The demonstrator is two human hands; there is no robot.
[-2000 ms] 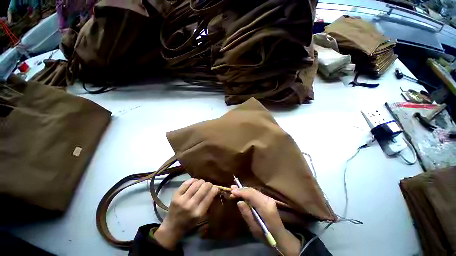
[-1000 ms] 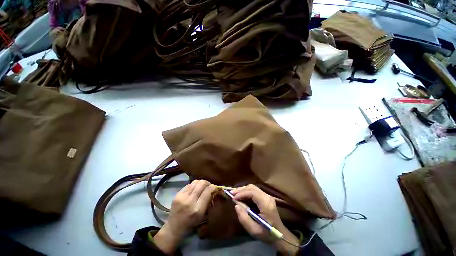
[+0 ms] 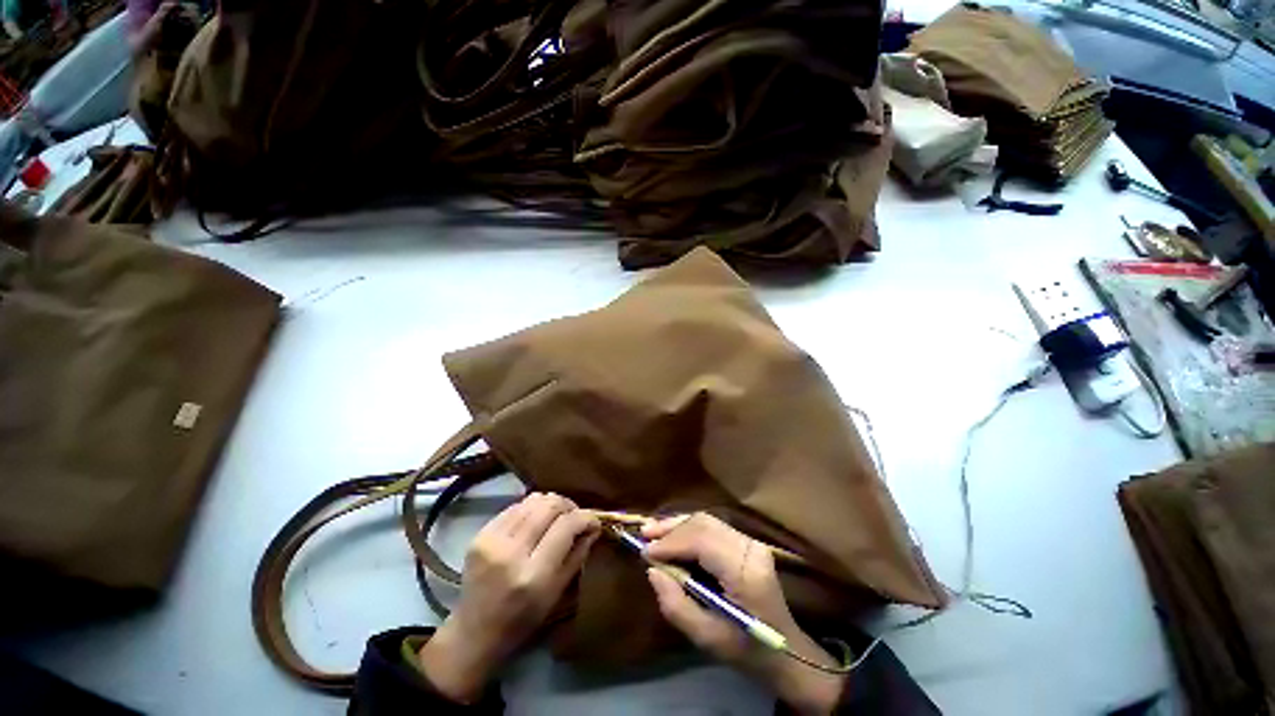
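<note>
A brown tote bag [image 3: 657, 378] lies in front of me, with its straps [image 3: 287, 560] looping out to the left. My left hand [image 3: 520, 571] pinches the bag's narrow tan seam [image 3: 622, 520] at the near side. My right hand [image 3: 727, 585] holds a slim pen-shaped thread burner [image 3: 713, 599], its metal tip at the seam close to my left fingertips. Its thin cord runs off to the right. Any loose thread ends are too small to tell.
A tall brown bag pile [image 3: 741, 126] stands at the back. A labelled brown bag [image 3: 119, 406] lies at left. A power strip with a black adapter [image 3: 1084, 340], a hammer [image 3: 1196, 311] and folded brown pieces [image 3: 1209, 560] are at right. Another folded stack [image 3: 1010, 77] is back right.
The burner's tip has moved from above the seam down onto it, and the pen lies at a lower angle. My left hand still grips the seam. The view has shifted slightly.
</note>
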